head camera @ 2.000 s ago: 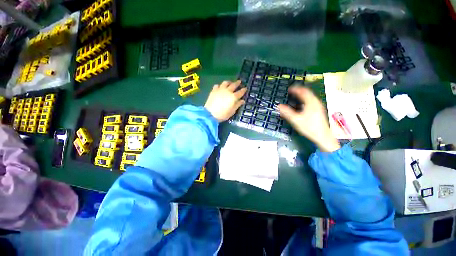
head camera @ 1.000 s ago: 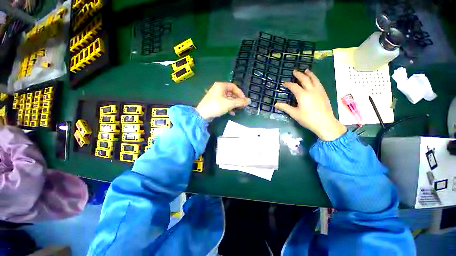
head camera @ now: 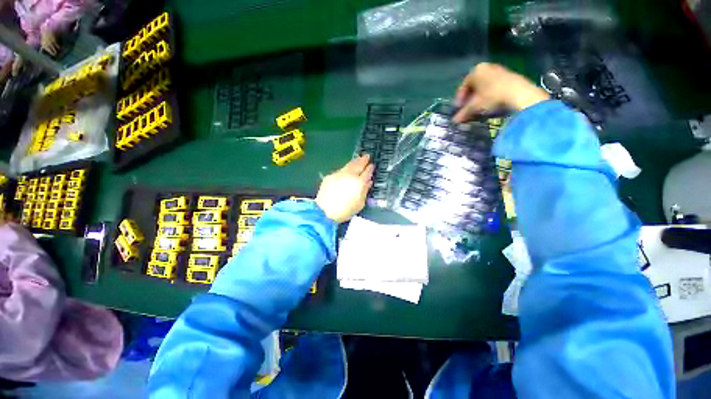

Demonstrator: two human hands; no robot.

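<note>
The lens sheet [head camera: 380,128], with rows of black-framed rectangles, lies on the green mat. A clear film [head camera: 415,148] is lifted over it, shiny and curved. My right hand [head camera: 495,92] pinches the film's upper edge at the sheet's far right; the fingertips are slightly blurred. My left hand [head camera: 345,189] rests palm down with its fingertips on the sheet's left edge, holding nothing. White paper sheets [head camera: 383,257] lie just in front of the sheet, with clear scraps [head camera: 456,251] to their right.
A foam tray [head camera: 142,204] of yellow housings is at left, partly under my left sleeve. Yellow housings [head camera: 288,140] lie behind my left hand. Clear bags [head camera: 413,47] are at the back. A white box [head camera: 677,277] is at right. A person's pink sleeve [head camera: 47,304] is at left.
My right hand has moved up and away from the lens sheet's lower part and now lifts a clear film. My left hand has shifted slightly and flattened onto the sheet's left edge.
</note>
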